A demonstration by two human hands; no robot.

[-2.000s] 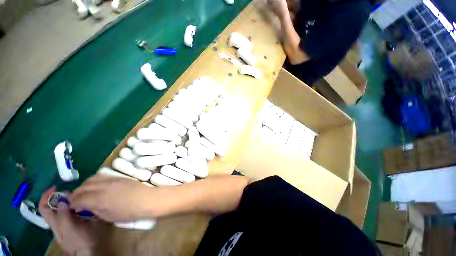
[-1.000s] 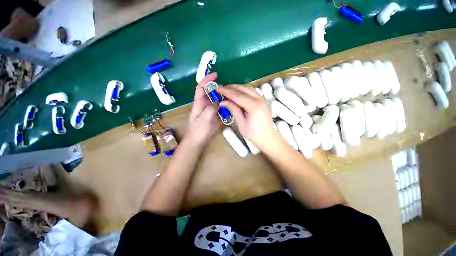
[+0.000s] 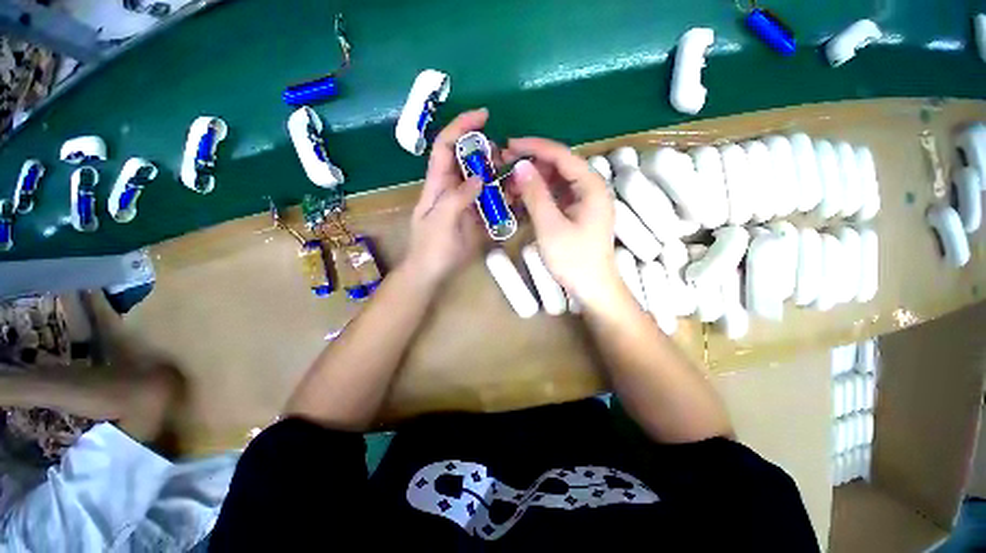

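Observation:
My left hand (image 3: 444, 205) holds a white curved housing shell (image 3: 501, 228) with a blue battery cell (image 3: 493, 203) inside, its open side facing up. My right hand (image 3: 564, 205) is at the shell's right side, with thumb and forefinger pinched together at a thin dark strand by the battery. Whether this is a lead wire I cannot tell clearly. Two white covers (image 3: 511, 283) lie on the bench just below my hands.
A green belt (image 3: 584, 65) runs behind, with white shells (image 3: 423, 110) and blue cells (image 3: 312, 91). Battery-and-board assemblies (image 3: 357, 266) lie left of my hands. White housings (image 3: 795, 178) lie in rows at right. A carton (image 3: 919, 421) stands lower right. Another person's arm (image 3: 87, 394) is at left.
The view first swung left to the bench in front of me, then shifted slightly. My right fingers have moved off the battery to the shell's right side. My left hand still holds the shell.

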